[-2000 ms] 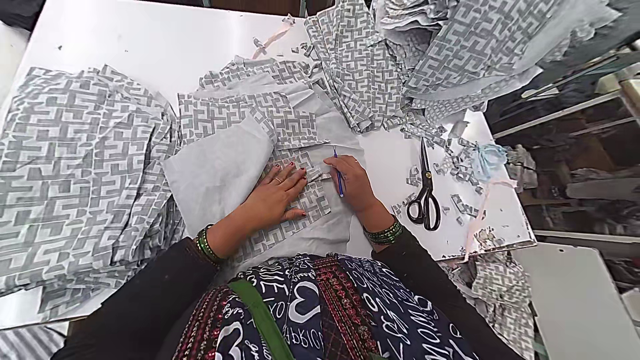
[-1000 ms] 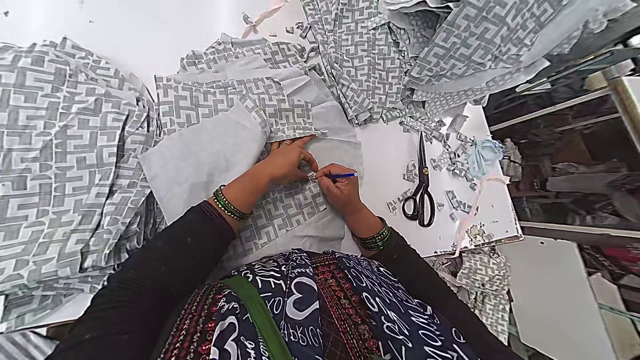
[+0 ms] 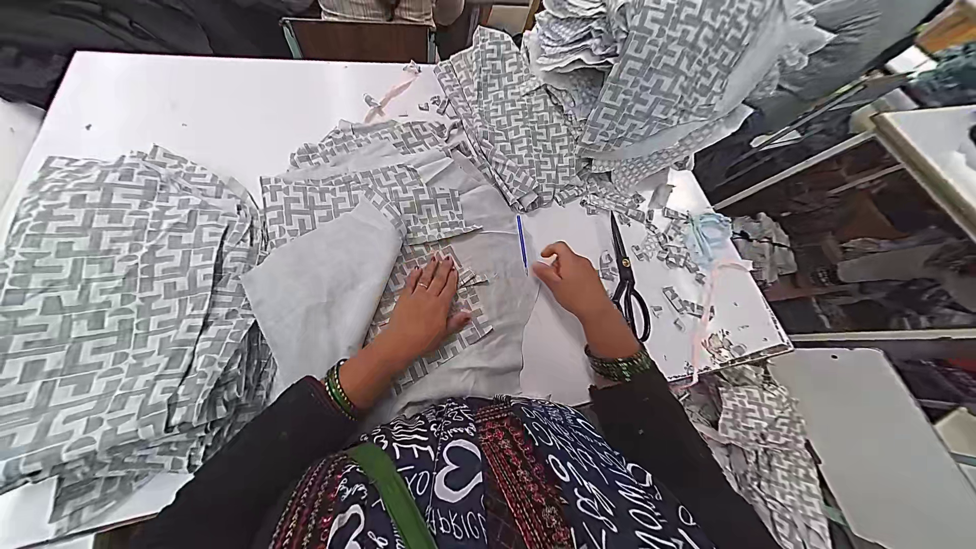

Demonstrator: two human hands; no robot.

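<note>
My left hand (image 3: 427, 309) lies flat, fingers spread, on a grey-and-white patterned fabric piece (image 3: 474, 309) in front of me. Beside it a plain pale fabric flap (image 3: 320, 282) is folded over to the left. My right hand (image 3: 572, 282) is curled just above the white table; whether anything small is between its fingers cannot be told. Just left of that hand, a blue pen (image 3: 522, 242) lies at the edge of the pale cloth. Black-handled fabric scissors (image 3: 627, 286) lie to the right of my right hand, blades pointing away from me.
A large pile of patterned fabric (image 3: 114, 305) covers the table's left side. More stacked fabric (image 3: 671, 76) stands at the back right. Small fabric scraps (image 3: 671, 244) and a pink strip (image 3: 709, 305) lie on the table's right part. Beyond the far edge is part of another person (image 3: 377, 9).
The blue pen, in my right hand a second ago, now lies on the work surface. My right hand has moved right, away from my left hand, which now rests flat on the patterned piece.
</note>
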